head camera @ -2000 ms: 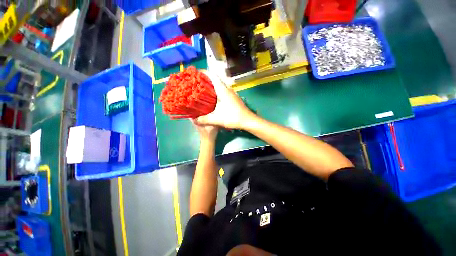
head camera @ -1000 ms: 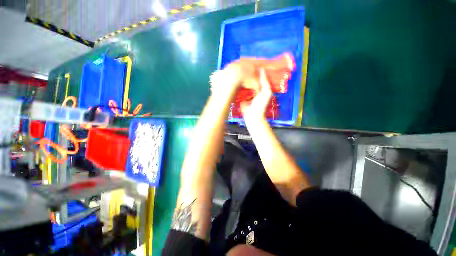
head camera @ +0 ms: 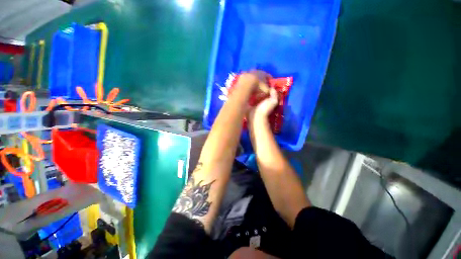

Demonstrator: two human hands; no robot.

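Note:
A bundle of red leads (head camera: 283, 86) lies across the lower part of the large blue tub (head camera: 319, 76), with silver ends sticking out at its left. My left hand (head camera: 248, 83) is closed around the bundle from the left. My right hand (head camera: 265, 104) is beside it, closed on the bundle's near side. The fingers are blurred and partly hide the wires. More red leads (head camera: 276, 120) lie in the tub just below the hands.
The blue terminal tray (head camera: 118, 164) full of silver pieces is on the green bench at the left, beside a red bin (head camera: 75, 156). Red-handled pliers (head camera: 49, 206) lie on a pale surface. Blue bins (head camera: 75, 63) and orange coiled tubes (head camera: 26, 161) are further back.
From two seconds ago, the view has turned from the machine bench to the large tub, and both hands carried the red bundle there. Since one second ago, the bundle is lower and nearer the leads in it.

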